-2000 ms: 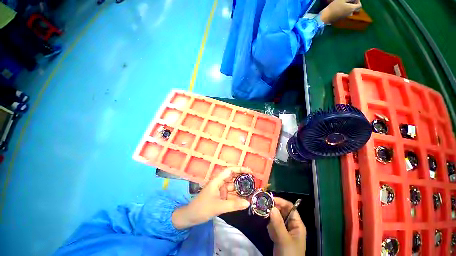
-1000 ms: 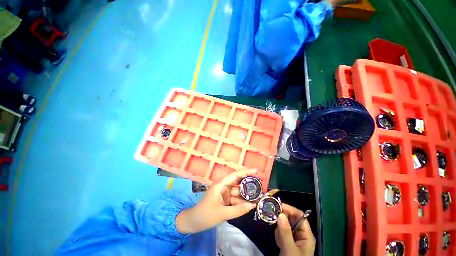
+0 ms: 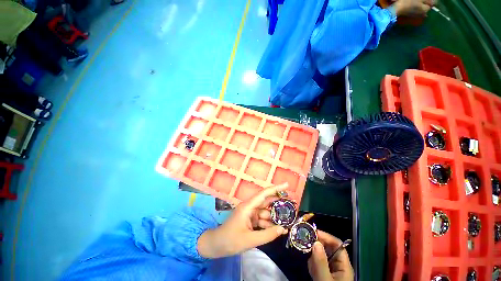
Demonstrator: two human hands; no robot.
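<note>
My left hand (image 3: 241,230) holds a round watch module (image 3: 283,212), black with a silver rim, between thumb and fingers. My right hand (image 3: 329,258) grips a second round module (image 3: 302,236) by its lower right edge. The two modules are side by side, faces up, at the near edge of the left foam tray; a small orange-brown strip shows at the top of the second one. Tweezers (image 3: 339,249) also stick out of my right hand. The left salmon foam tray (image 3: 233,149) has one dark unit (image 3: 189,144) in a left pocket.
A dark blue fan (image 3: 379,153) stands between the left tray and stacked foam trays (image 3: 428,230) holding several units. A red bin (image 3: 443,63) is behind the stack. A co-worker's blue sleeve (image 3: 343,44) is at the top. A clear bag (image 3: 324,142) lies beside the fan.
The whole view has shifted, so the trays and fan appear farther right. Both hands still hold the modules; the left-hand module now sits slightly lower in the fingers, with a small tab showing above it.
</note>
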